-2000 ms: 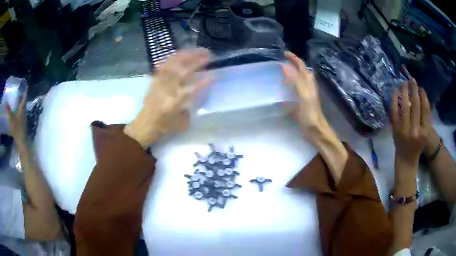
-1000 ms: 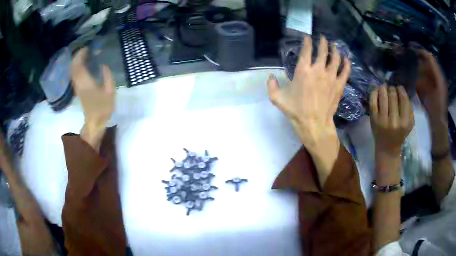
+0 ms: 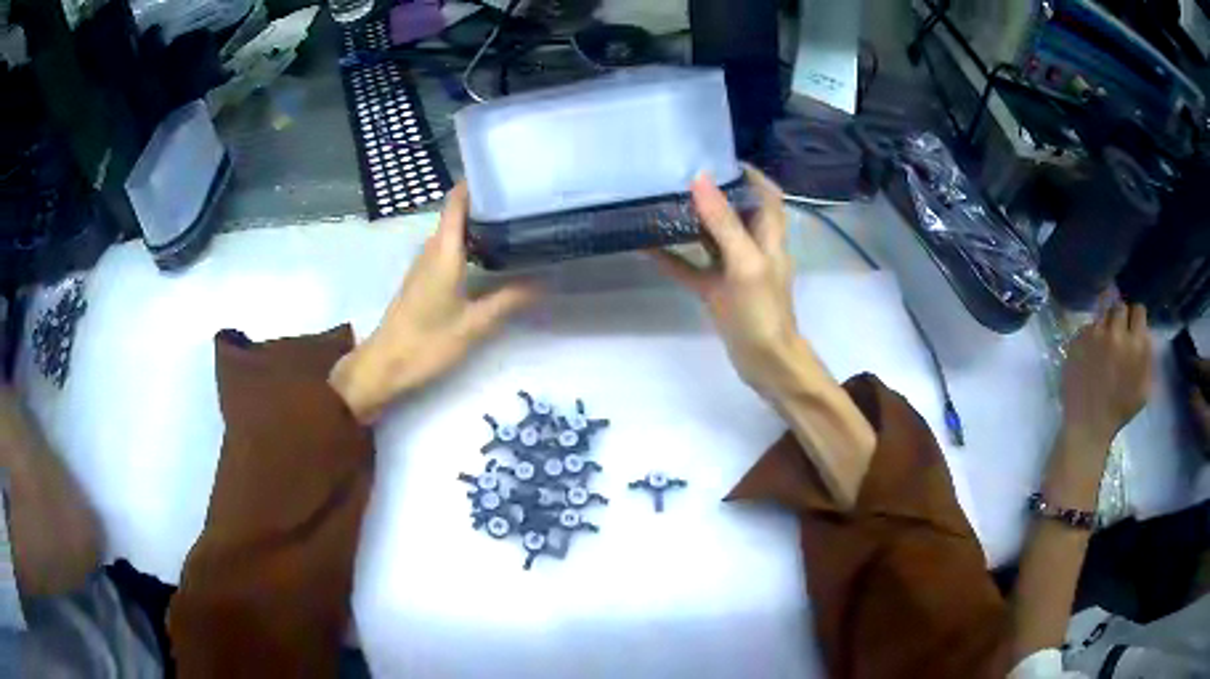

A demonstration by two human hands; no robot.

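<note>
A housing assembly [image 3: 597,166] is held up over the back of the white mat [image 3: 690,597], its translucent cover up and its dark ribbed base below. My left hand [image 3: 445,312] holds its left end, thumb apart below the base. My right hand [image 3: 746,272] grips its right end, with a finger on the front of the cover. Small three-armed fittings [image 3: 534,478] lie in a pile on the mat. One fitting [image 3: 657,486] lies apart to the right of the pile.
Another housing unit [image 3: 182,186] stands at back left, near a perforated strip [image 3: 396,146]. A film-wrapped dark unit [image 3: 966,232] lies at right, beside a cable with blue plug [image 3: 954,422]. More fittings [image 3: 59,332] lie far left. Neighbours' arms show at both sides, one hand [image 3: 1109,365] at right.
My hands were apart and empty one second ago, the left near the unit at back left. Now both hold a housing assembly at the centre. One film-wrapped unit remains visible at right.
</note>
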